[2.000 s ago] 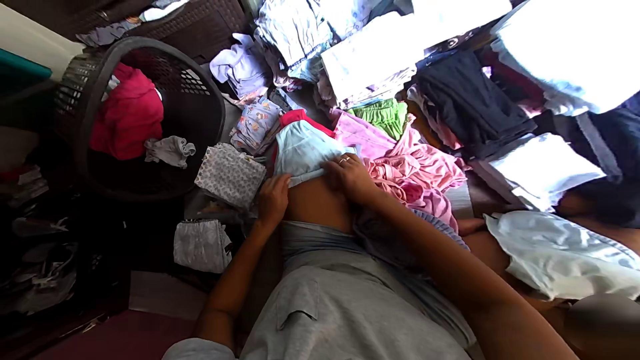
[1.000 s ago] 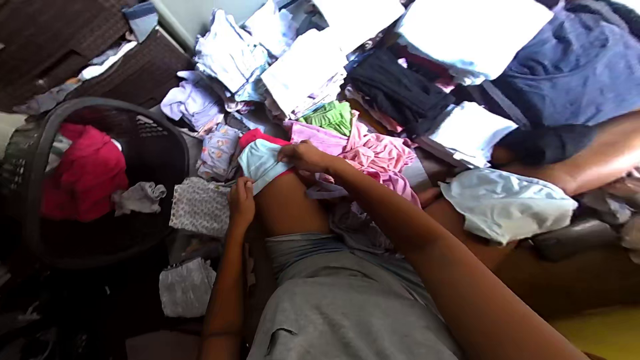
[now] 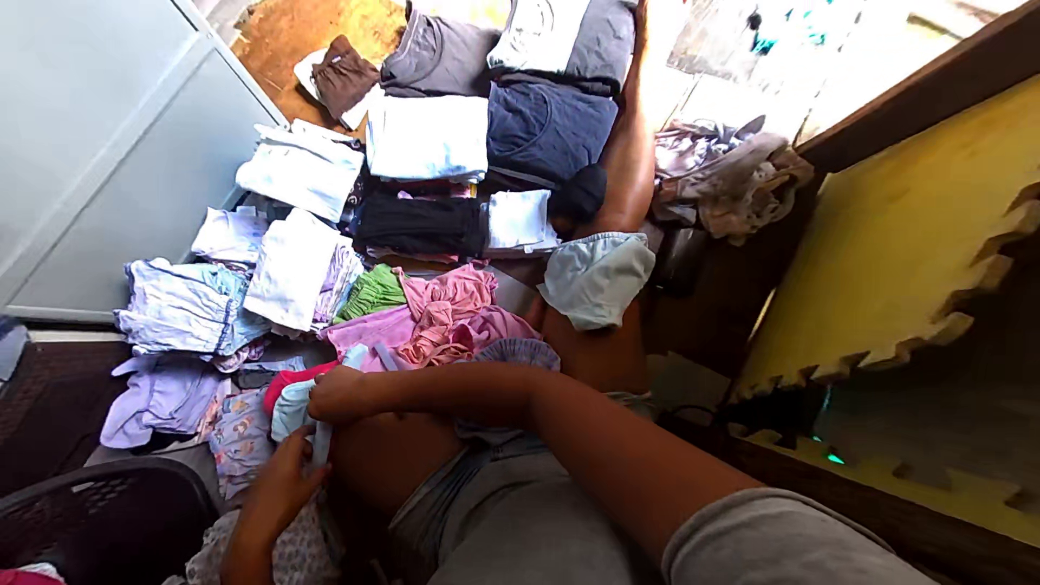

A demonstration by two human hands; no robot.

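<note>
My right hand [image 3: 340, 393] is closed on the upper edge of a light blue cloth garment [image 3: 291, 410] on my thigh. Fingers of my left hand [image 3: 296, 467] pinch the garment's lower edge. Red cloth [image 3: 294, 379] lies just beyond it. Beside my right forearm are crumpled pink garments [image 3: 439, 321] and a green garment [image 3: 374, 294]. A patterned garment [image 3: 241, 443] lies left of my hands, with a folded lavender garment [image 3: 166, 400] farther left. A pale garment [image 3: 597, 279] is draped over my other leg.
A dark plastic laundry basket [image 3: 106, 479] stands at lower left. Several folded stacks, including white cloth [image 3: 427, 136] and a dark blue shirt [image 3: 548, 130], spread ahead beside a pale panel [image 3: 122, 146]. At right are a yellow foam mat [image 3: 902, 244] and a crumpled garment pile [image 3: 751, 183].
The view has swung far to the right. Both hands stay on the light blue garment, which now looks narrower and more gathered than two seconds ago.
</note>
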